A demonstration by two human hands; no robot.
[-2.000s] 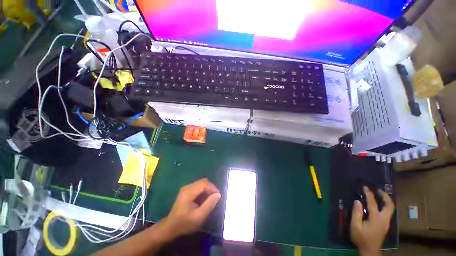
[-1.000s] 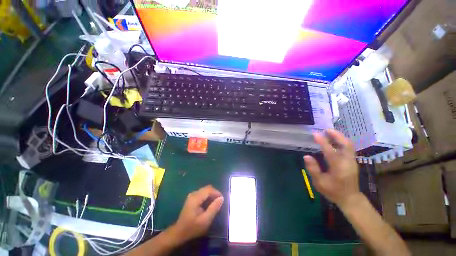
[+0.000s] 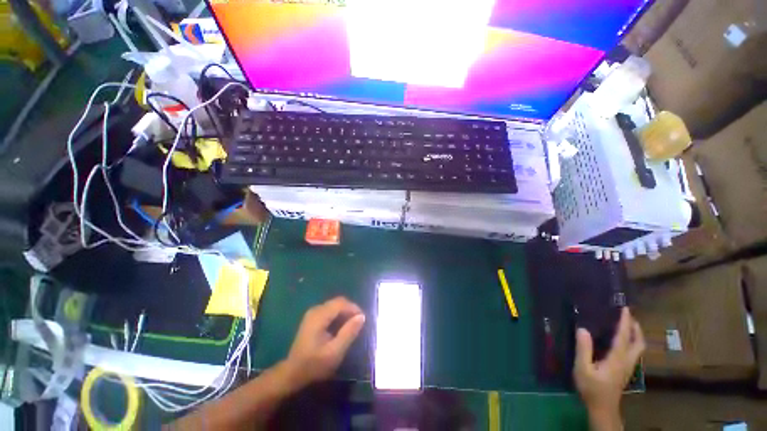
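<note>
A smartphone point(image 3: 398, 336) with a glowing white screen lies flat and upright on the green mat in front of me. My left hand point(image 3: 326, 338) rests just left of it, fingers loosely curled, thumb apart, holding nothing. My right hand point(image 3: 609, 360) is low on the black mouse pad point(image 3: 559, 295) at the right. Its thumb and fingers are on either side of a dark computer mouse point(image 3: 598, 325), hard to make out against the pad. The monitor point(image 3: 294, 55) shows a colourful wallpaper and an overexposed white window.
A black keyboard point(image 3: 370, 152) sits on white boxes point(image 3: 471, 220). A vented metal box point(image 3: 618, 181) stands right of it. Tangled white cables point(image 3: 77, 181), yellow notes point(image 3: 235, 288) and a tape roll point(image 3: 110, 401) lie left. A small orange block point(image 3: 322, 231) and yellow stick point(image 3: 507, 294) lie on the mat.
My right hand was at the mouse, then raised over the mat near the yellow stick. It is now back down on the mouse pad. My left hand stays beside the phone. The view has shifted slightly.
</note>
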